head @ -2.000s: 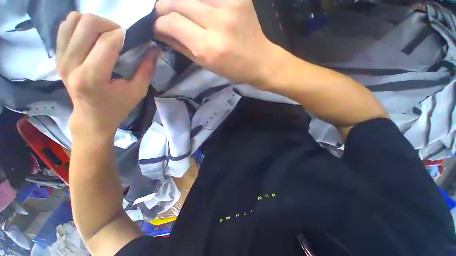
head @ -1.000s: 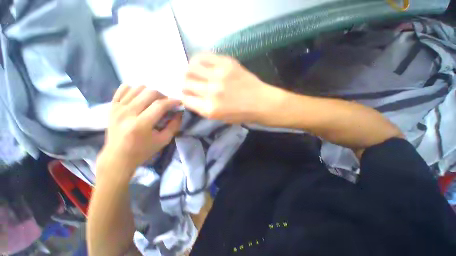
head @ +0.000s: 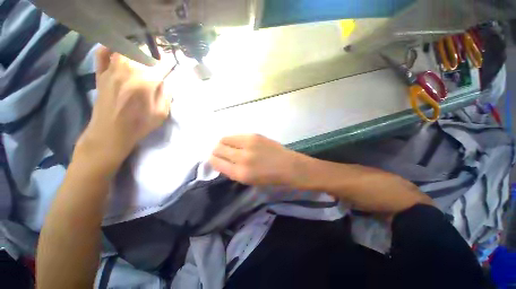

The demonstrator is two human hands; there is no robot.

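Striped garment panels (head: 39,101) lie in folds at the left and below the machine, with dark grey cloth (head: 150,242) under the pale part. My left hand (head: 133,93) lies on the cloth close to the needle area, its fingertips hidden in glare and behind the machine. My right hand (head: 243,160) pinches the cloth edge at the front of the table, fingers closed. The presser foot area (head: 201,69) shows in bright glare under the machine head (head: 226,11).
Scissors with red and orange handles (head: 424,99) lie on the table at the right, more orange handles (head: 450,53) behind them. The green table edge (head: 362,131) runs along the front. A heap of striped cloth (head: 475,163) is at the right.
The view has risen to show the machine and table. My hands have come apart: the left is now beside the needle, the right at the table's front edge. The cloth is spread out.
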